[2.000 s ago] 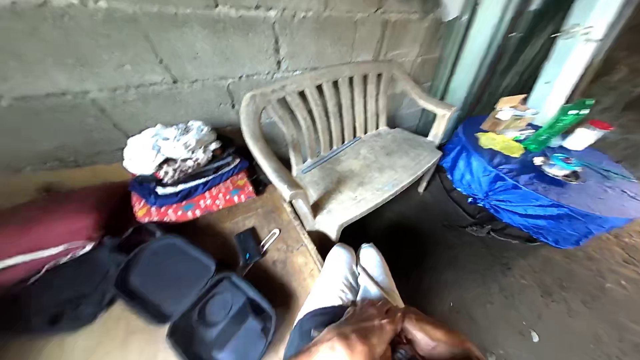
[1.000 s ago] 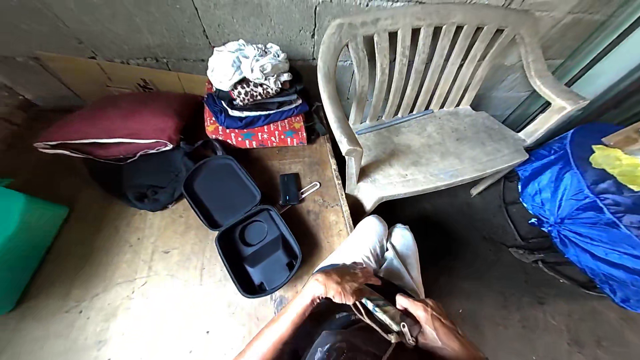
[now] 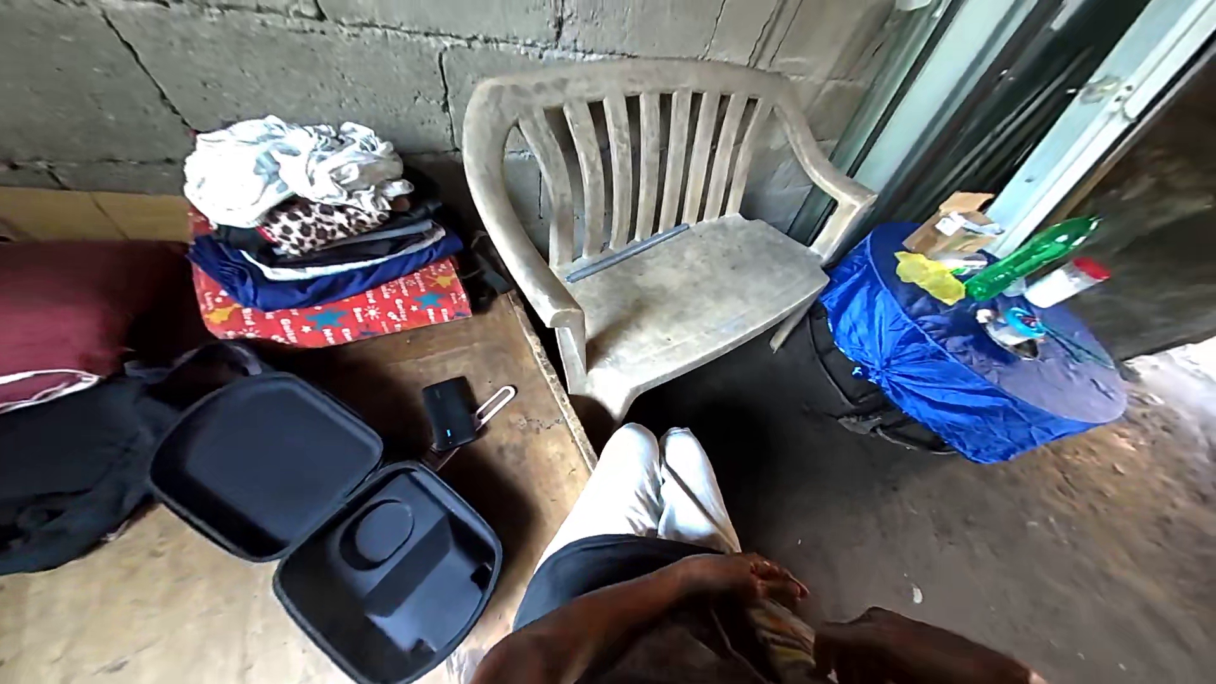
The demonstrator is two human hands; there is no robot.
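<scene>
Low in the view, over my lap, my left hand (image 3: 750, 579) touches a bunched, patterned cloth item (image 3: 784, 632); its fingers are blurred and partly in shadow. My right hand (image 3: 879, 641) is at the other side of that item, dark and cut by the lower edge, so its grip is unclear. To the left lies an unfolded black hard-shell case (image 3: 266, 465) with a molded insert. Beyond it a small black device (image 3: 449, 413) with a small blue light and a pale loop strap rests on the wooden surface (image 3: 532, 456).
Folded clothes (image 3: 332, 261) are stacked on a red printed box (image 3: 380, 309) by the block wall. A plastic armchair (image 3: 703, 285) stands ahead. At right, a blue-covered round table (image 3: 969, 361) holds a green bottle (image 3: 1031, 256). A maroon cushion (image 3: 66, 304) is at left.
The view has swung right and up since one second ago. The patterned item between my hands was plainer then, with both hands on it; now it is mostly in shadow.
</scene>
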